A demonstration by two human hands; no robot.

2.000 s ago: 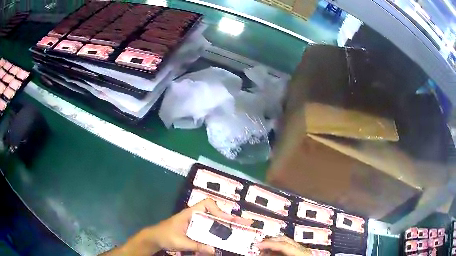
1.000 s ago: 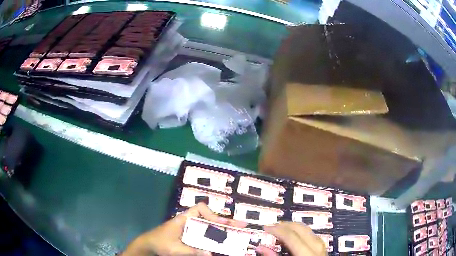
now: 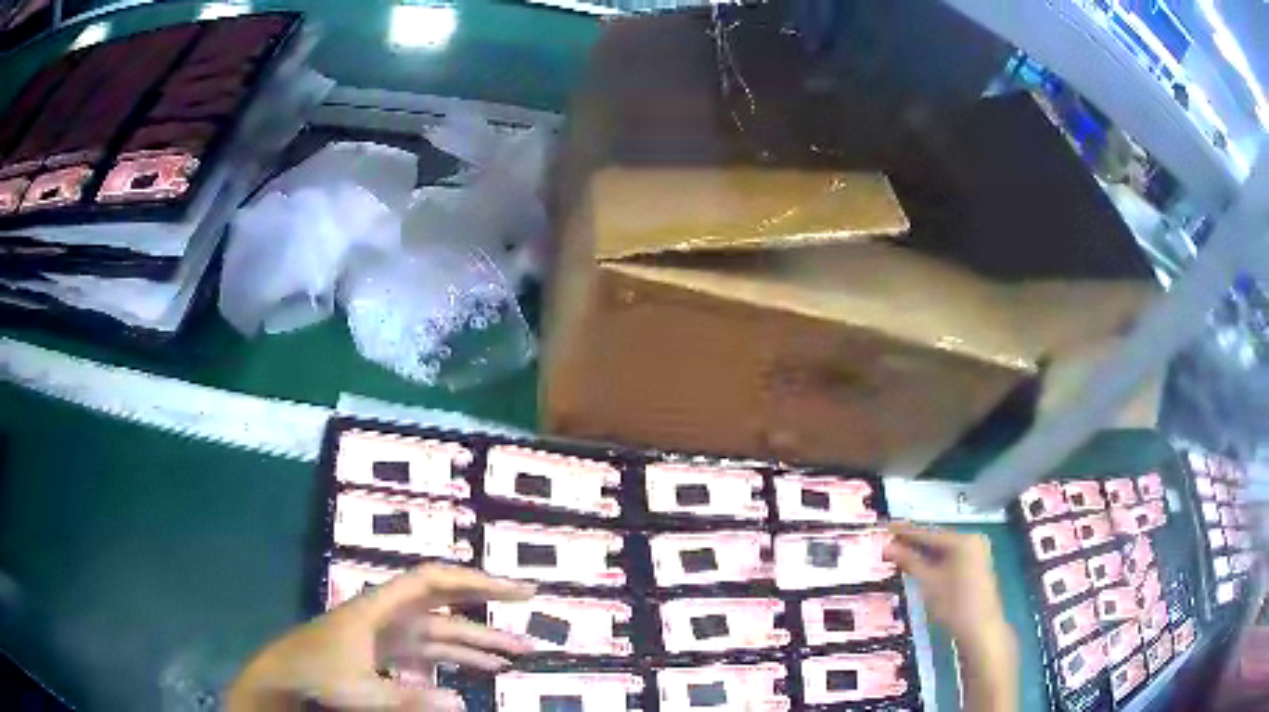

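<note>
A black blister tray (image 3: 631,549) holds rows of flat pink-white housings with dark squares. My right hand (image 3: 953,577) is at the tray's right side, fingertips on the right end of a housing (image 3: 800,556) in the second row's rightmost pocket. That housing looks slightly blurred. My left hand (image 3: 404,633) is over the tray's lower left, fingers spread and apart. Its fingertips are close to another housing (image 3: 578,626) with a tilted dark square, lying in the tray. The left hand hides part of the left column.
A tray stack (image 3: 139,181) with white interleaf edges stands at upper left. A crumpled clear bag (image 3: 432,313) lies beside the large brown carton (image 3: 779,362) behind the tray. More filled trays (image 3: 1106,598) are at right. A pale rail (image 3: 167,397) crosses the left.
The view has shifted right. My hands have moved apart from the housing held between them. The second row's rightmost pocket, empty before, now has a housing at my right fingertips.
</note>
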